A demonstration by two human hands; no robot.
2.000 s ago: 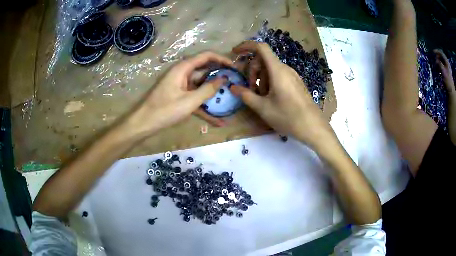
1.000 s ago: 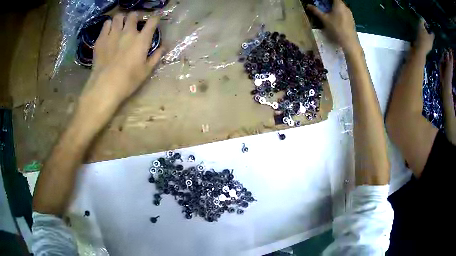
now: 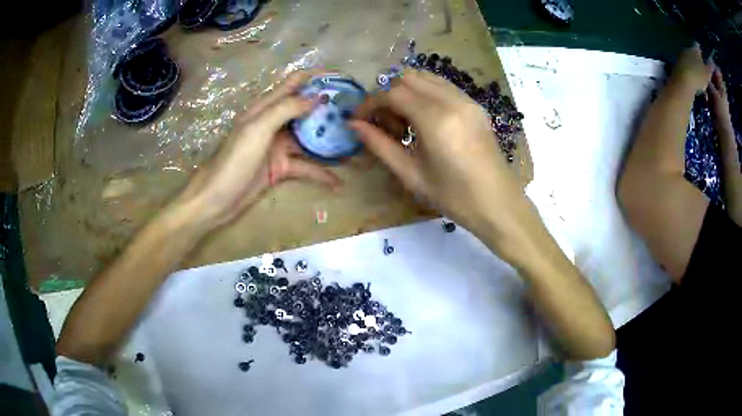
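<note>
A round housing (image 3: 332, 134) with a pale blue inner face, a few dark holes and a dark rim is held above the board. My left hand (image 3: 256, 146) grips it by its left side. My right hand (image 3: 427, 130) is at its right edge with thumb and fingertips close together; blur hides whether a small part is between them. A pile of small round inserts (image 3: 506, 122) lies on the board, partly hidden behind my right hand. A second pile of small parts (image 3: 325, 321) lies on the white sheet nearest me.
Black housings (image 3: 146, 73) lie at the board's upper left beside wrinkled clear film (image 3: 106, 36). A disc (image 3: 556, 10) lies on the green bench at the top right. Another person's arm (image 3: 663, 175) is at the right by a dark shiny pile. Loose inserts lie singly on the sheet.
My left hand has come back from the housings at the upper left and now holds one. My right hand has moved from the top right to this housing. A disc now shows on the green bench.
</note>
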